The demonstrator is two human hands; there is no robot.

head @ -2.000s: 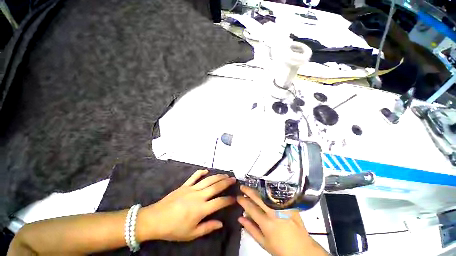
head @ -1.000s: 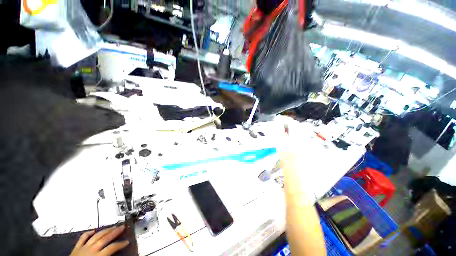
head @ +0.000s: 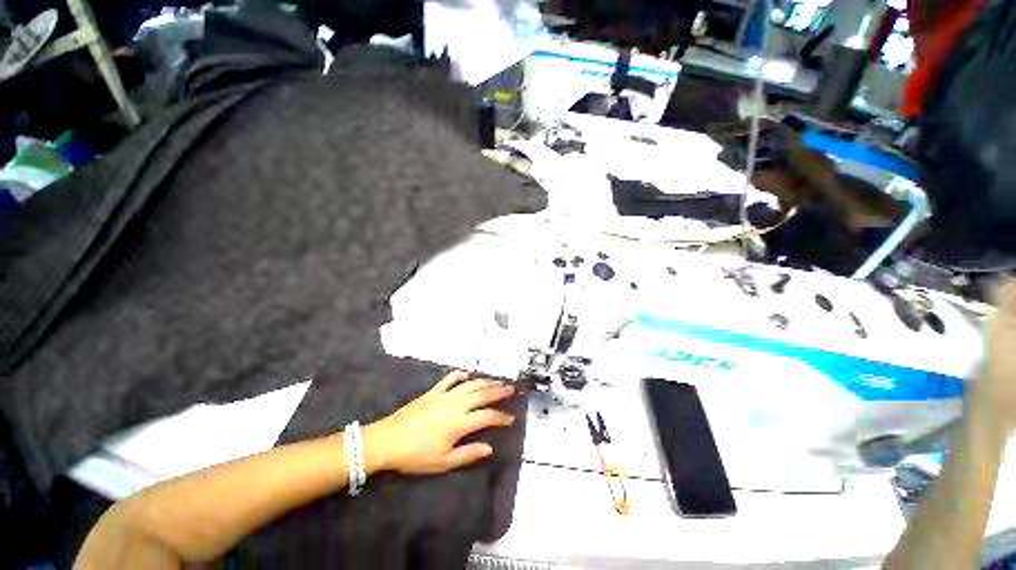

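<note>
My left hand (head: pixel 443 426), with a pearl-like bracelet, lies flat with fingers apart on a dark cut piece (head: pixel 390 507), its fingertips just left of the presser foot and needle area (head: pixel 546 376). The piece's right edge lies beside the needle area. A large dark garment panel (head: pixel 301 200) spreads over the table's left side. The white lockstitch machine (head: pixel 769 362) with blue stripe and JACK lettering stands to the right. My right forearm reaches up at the right edge; my right hand (head: pixel 1006 306) is mostly cut off there, so its fingers are hidden.
Orange-handled thread snips (head: pixel 608 464) and a black mobile phone (head: pixel 689 448) lie on the white table in front of the machine. A black hanging bag (head: pixel 969 145) is at the upper right. A neighbouring white machine (head: pixel 599 80) stands behind. A printed ruler edge (head: pixel 501 561) runs along the bottom.
My right hand has left the needle area and reached to the machine's far right. The view swung right, then partly back. My left hand stays on the dark piece.
</note>
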